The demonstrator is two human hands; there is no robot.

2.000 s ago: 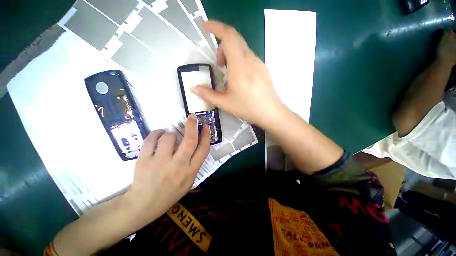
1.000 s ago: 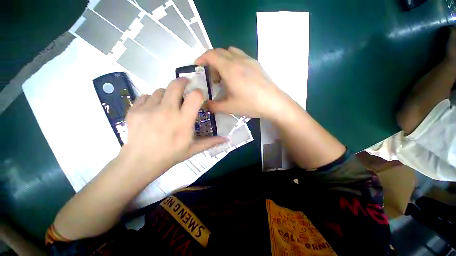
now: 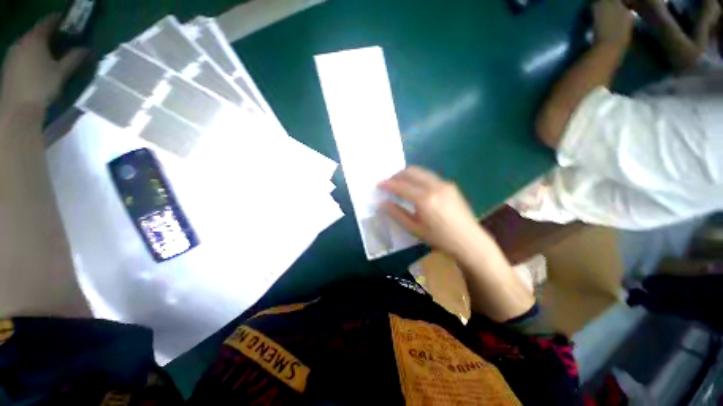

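Note:
One black handset (image 3: 153, 204) lies on the white sheet stack (image 3: 230, 214), pale round disc at its upper end and shiny patterned area at its lower end. My left hand (image 3: 36, 67) is at the upper left, blurred, fingers around a dark handset (image 3: 75, 22) cut off by the picture's top edge. My right hand (image 3: 428, 208) is over the lower part of a separate white sticker sheet (image 3: 357, 111), fingertips at its surface near a grey block (image 3: 379, 235). Whether the fingertips pinch a sticker is too blurred to tell.
Grey-blocked sheets (image 3: 170, 79) fan out at the stack's top. Another person's arm (image 3: 583, 75) and white sleeve (image 3: 650, 158) are at the right, with more hands at the top right. An open brown box (image 3: 583, 273) is below the bench edge at right.
My left hand has moved from the sheets to the upper left, and the second handset has left the stack. My right hand has moved onto the separate sticker sheet. The camera view has shifted.

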